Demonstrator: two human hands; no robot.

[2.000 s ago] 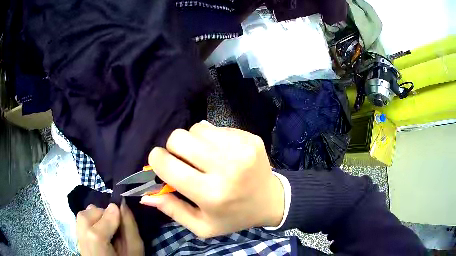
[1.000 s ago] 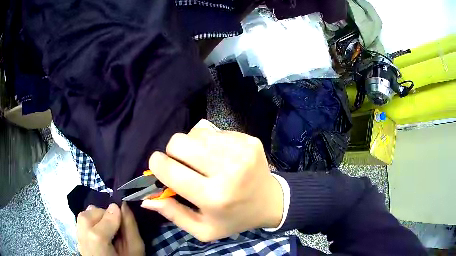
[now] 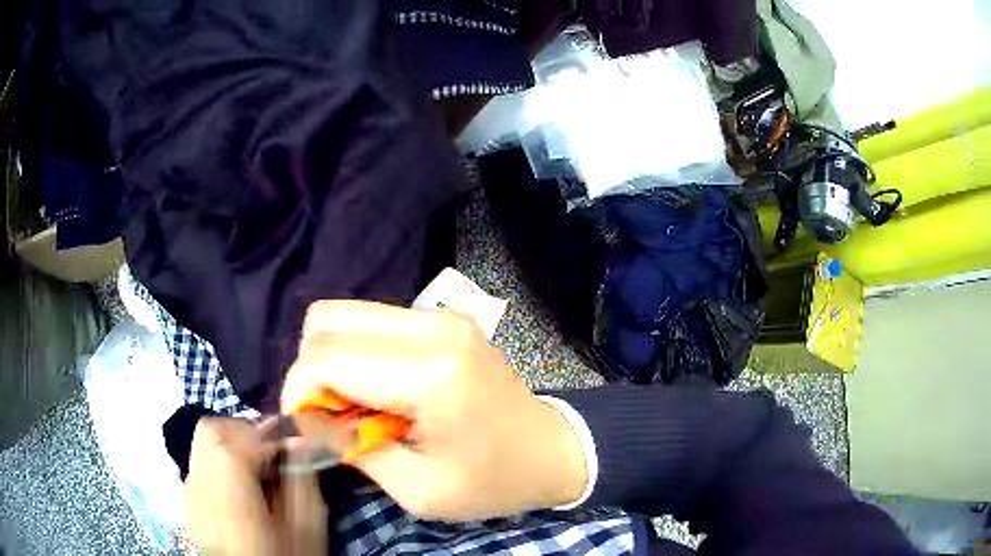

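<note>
A dark purple-black jacket (image 3: 283, 206) lies over my lap, above a black-and-white checked apron (image 3: 201, 364). My right hand (image 3: 424, 413) holds thread snips with orange handles (image 3: 364, 426). Their blades are blurred and lie against the fingers of my left hand. My left hand (image 3: 250, 489), also blurred and cut off by the bottom edge, pinches the dark jacket edge (image 3: 187, 429). A thread cannot be made out. A small white tag (image 3: 462, 302) shows just behind my right hand.
Clear plastic bags (image 3: 641, 119) lie beyond the jacket, beside navy pieces with white stitching (image 3: 467, 60). A dark bag of blue items (image 3: 679, 282) is at right. Further right are a silver-black motor (image 3: 828, 201) and a yellow box (image 3: 837, 315). A carton (image 3: 71, 255) is at left.
My right hand and the snips have moved left and slightly down onto my left fingers, and the snips have turned. More of the white tag shows. The whole view has shifted slightly.
</note>
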